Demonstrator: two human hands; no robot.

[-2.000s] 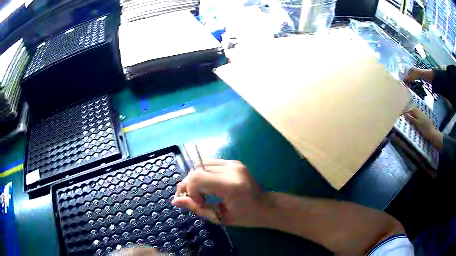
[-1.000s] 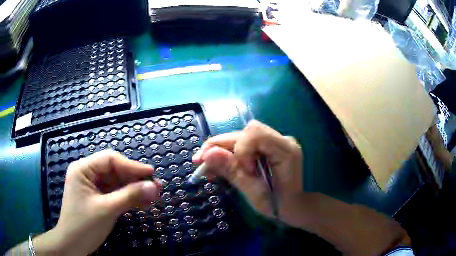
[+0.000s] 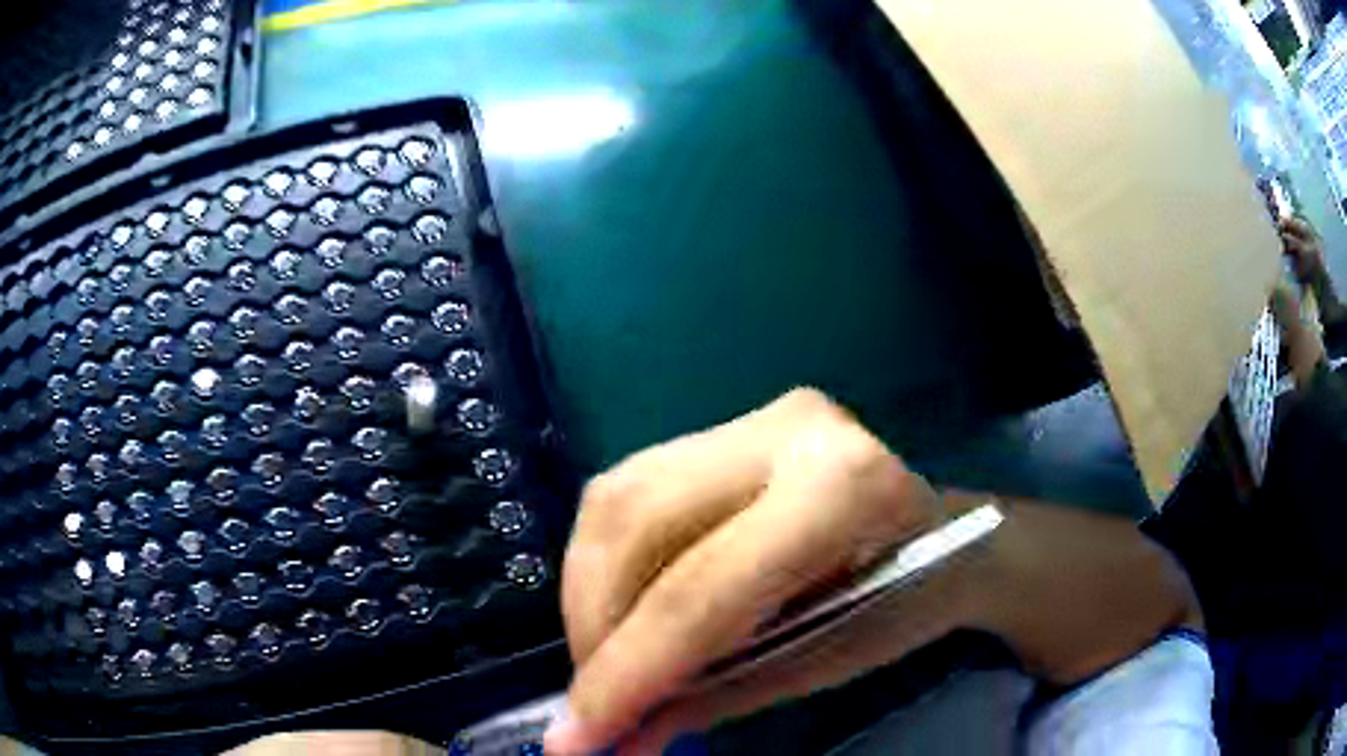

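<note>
The black blister tray (image 3: 296, 355) lies at the left, with round shiny components (image 3: 448, 316) in many of its pockets. A small whitish stub (image 3: 421, 402) lies on the tray's right side. My right hand (image 3: 753, 561) is at the tray's lower right corner, with the slim silver tweezers (image 3: 886, 569) lying back across it. Its fingertips are at the bottom edge, beside a small blue thing with fine dots. My left hand (image 3: 333, 743) shows only as a strip of skin at the bottom edge; its fingers are out of the picture.
A second filled tray (image 3: 163, 67) is at the top left. A tan cardboard sheet (image 3: 1108, 192) covers a dark stack at the right. Yellow and blue tape (image 3: 347, 12) runs along the top of the green tabletop (image 3: 709, 236). Another person's hand (image 3: 1300, 318) is at the far right.
The view has swung down and right. Both hands have moved off the tray toward the near edge. The whitish stub, seen at my right fingertips one second ago, now lies on the tray.
</note>
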